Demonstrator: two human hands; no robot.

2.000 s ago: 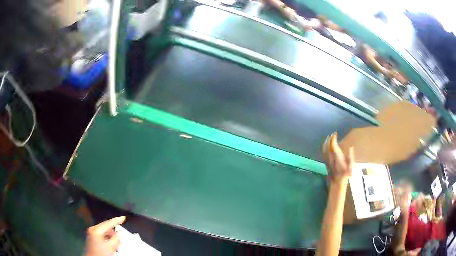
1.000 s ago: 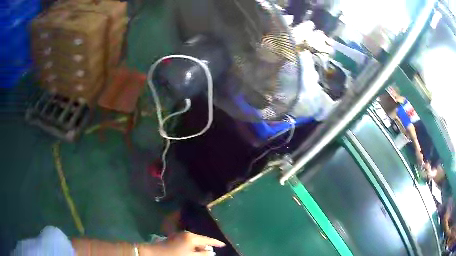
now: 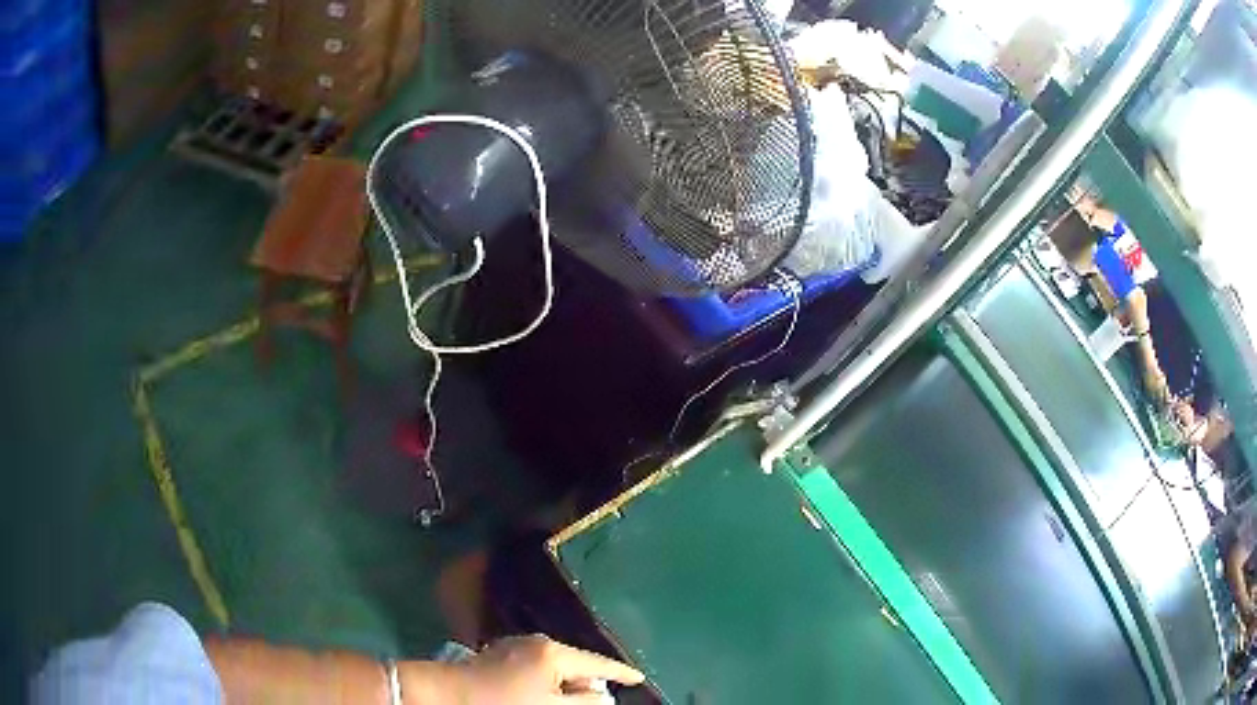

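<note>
My left hand [image 3: 531,671] is at the bottom edge, beside the near corner of the green workbench top [image 3: 744,592]. Its forearm comes in from the left, with a light blue sleeve and a white band at the wrist. The index finger points right. A little white paper [image 3: 590,685] shows at the fingers; most of it is hidden by the hand or cut off. My right hand is out of the picture.
A black fan [image 3: 689,152] and blue tray [image 3: 744,320] stand beyond the bench. A looped white cord [image 3: 549,262], wooden stool [image 3: 314,221] and stacked cartons [image 3: 324,55] are left. A dark conveyor [image 3: 965,482] runs right; a person in blue [image 3: 1119,262] is beyond.
The view has swung left from the bench to the floor and fan. My right hand and the carton beside it have left the picture. My left hand stays low in view.
</note>
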